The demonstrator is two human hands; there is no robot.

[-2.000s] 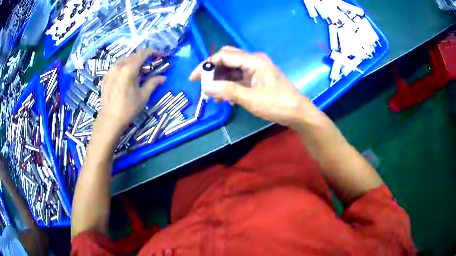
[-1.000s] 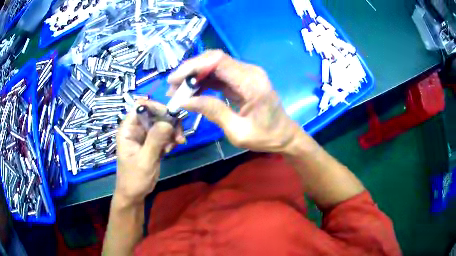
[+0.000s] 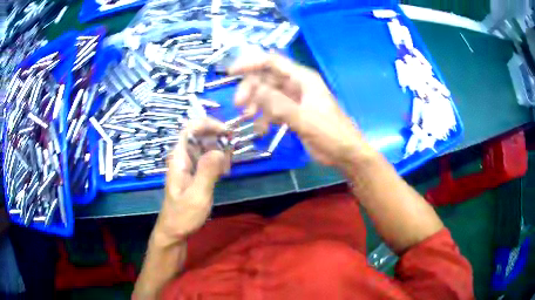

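Note:
My left hand (image 3: pixel 190 181) is curled around small silver metal tubes (image 3: pixel 203 142) in front of the middle blue tray; their number is unclear. My right hand (image 3: pixel 314 120) is just to the right and slightly higher, over that tray's right part. Its fingers are bent and blurred, and I cannot tell whether they hold anything. A thin reddish-silver piece (image 3: pixel 239 121) shows between the hands. The middle blue tray (image 3: pixel 234 177) holds many silver tubes (image 3: pixel 158 111). White tubes (image 3: pixel 425 88) lie along the right side of the right blue tray (image 3: pixel 352 64).
Two narrow blue trays (image 3: pixel 68 199) full of tubes stand at the left. A crinkled clear bag (image 3: pixel 176 20) lies over the middle tray's far side. Clear plastic items (image 3: pixel 519 73) are at the right bench edge. A red stool (image 3: pixel 507 158) stands below the bench.
The left hand has risen out of the middle tray to meet the right hand. The white, dark-ended piece seen earlier in the right hand's fingers no longer shows clearly. The view has shifted.

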